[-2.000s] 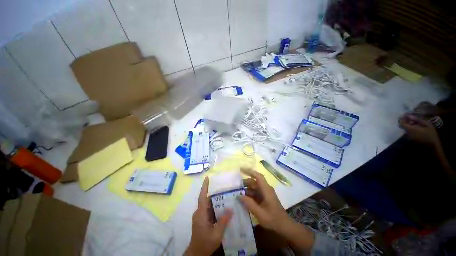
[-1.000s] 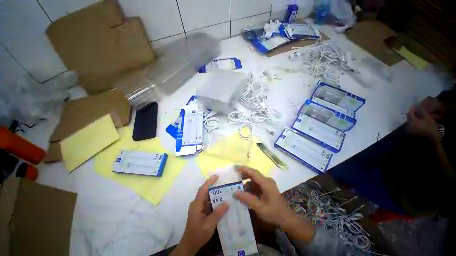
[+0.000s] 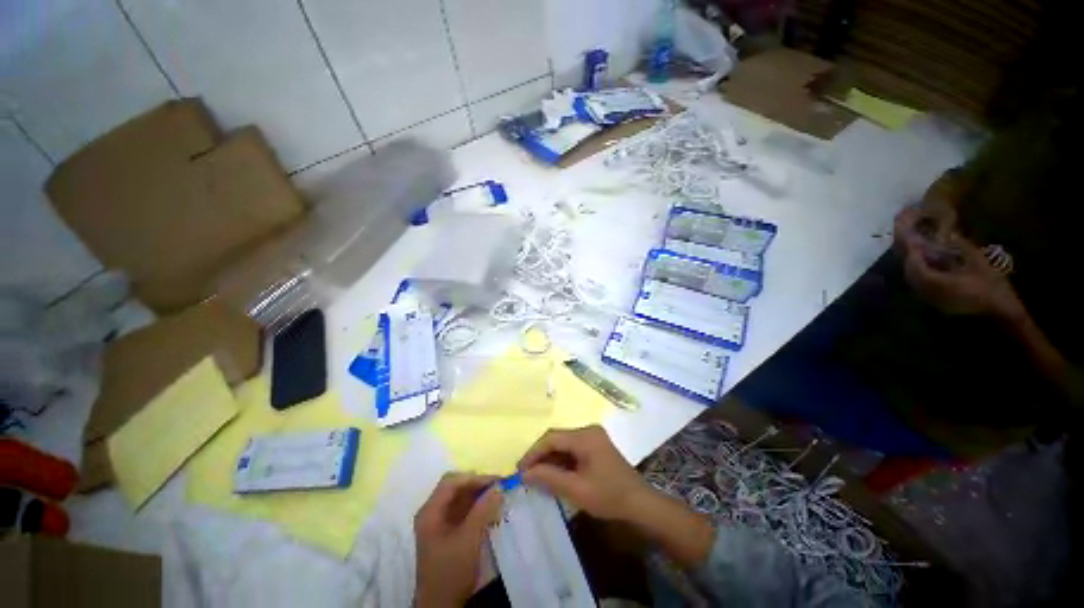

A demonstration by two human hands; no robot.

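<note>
A white-and-blue retail box is held over my lap, its far end up between my hands and its near end cut off by the frame's bottom edge. My left hand grips the box's left side near the top. My right hand has its fingertips at the blue end flap. A clear plastic blister lies on the yellow paper beyond my hands; its outline is faint.
Three retail boxes lie at the right, near a slim knife-like tool. Loose cables, a smartphone, another box and cardboard lie around. A carton of cables is below the edge. A person's hands are at right.
The pale piece at the box's top no longer shows, and the blue flap is between my fingertips. My right hand has moved onto the flap. The view has shifted.
</note>
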